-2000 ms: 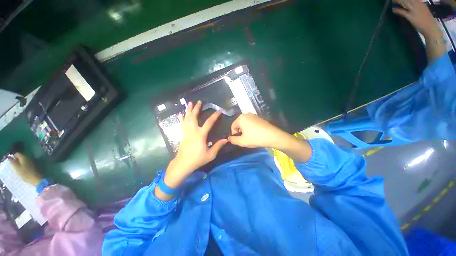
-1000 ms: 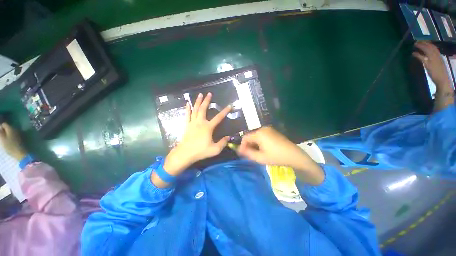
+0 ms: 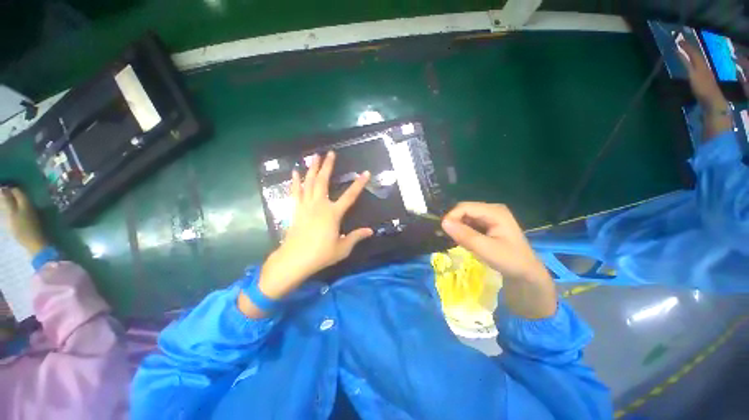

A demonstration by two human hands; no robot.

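Note:
An open tablet (image 3: 386, 205) lies on the green bench in front of me, with a dark middle, a bent silvery flex cable (image 3: 379, 187) and a white strip (image 3: 408, 176) at its right end. My left hand (image 3: 316, 217) rests spread on the tablet's left and middle part, holding nothing. My right hand (image 3: 489, 234) is at the tablet's lower right corner, thumb and forefinger pinching a thin yellowish strip (image 3: 429, 216) that points left over the tablet's edge. Part of the strip is hidden in the fingers.
Another open tablet (image 3: 98, 139) lies on a thick black block at the left. A white bucket (image 3: 476, 326) with yellow scrap (image 3: 466, 283) stands by my right arm. A person in pink handles a white sheet at far left; a person in blue handles lit tablets (image 3: 719, 56) at far right.
My right hand has moved right, away from my left thumb, with the thin strip in its fingers. My left hand stays on the tablet. The right neighbour's hand has moved up to the lit tablets.

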